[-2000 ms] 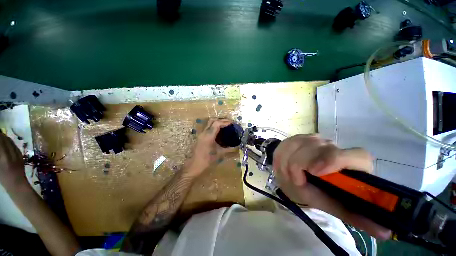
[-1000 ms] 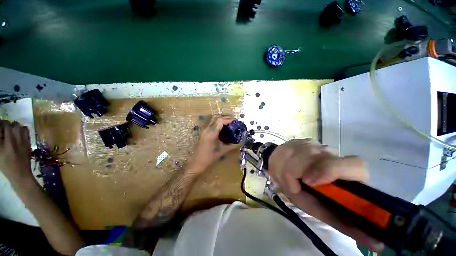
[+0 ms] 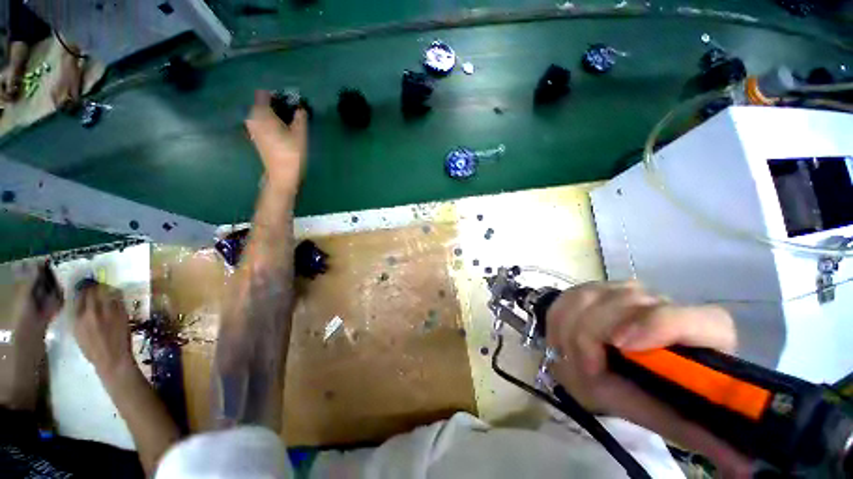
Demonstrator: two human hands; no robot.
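Observation:
My right hand (image 3: 631, 327) grips the electric screwdriver (image 3: 701, 379) by its orange-panelled body. The metal nozzle (image 3: 510, 292) points left over the cream sheet, with no unit under it. My left hand (image 3: 278, 136) is stretched over the green belt, its fingers around a dark motor-like unit (image 3: 289, 105); whether the unit touches the belt cannot be told. On the brown board, one dark unit (image 3: 232, 245) lies left of my left forearm and another (image 3: 310, 259) lies right of it. The forearm may hide more.
The green belt (image 3: 393, 178) carries several dark units and round patterned discs. A white feeder box (image 3: 683, 215) with a clear tube stands at right. A white scrap (image 3: 334, 326) lies on the board (image 3: 374, 374). Another person's hands (image 3: 101, 327) work at left, beside a reddish tangle (image 3: 164, 327).
My left hand has left the nozzle and reached up and left over the belt with a unit. The screwdriver stays in my right hand. The view has shifted, showing more of the belt and the left side.

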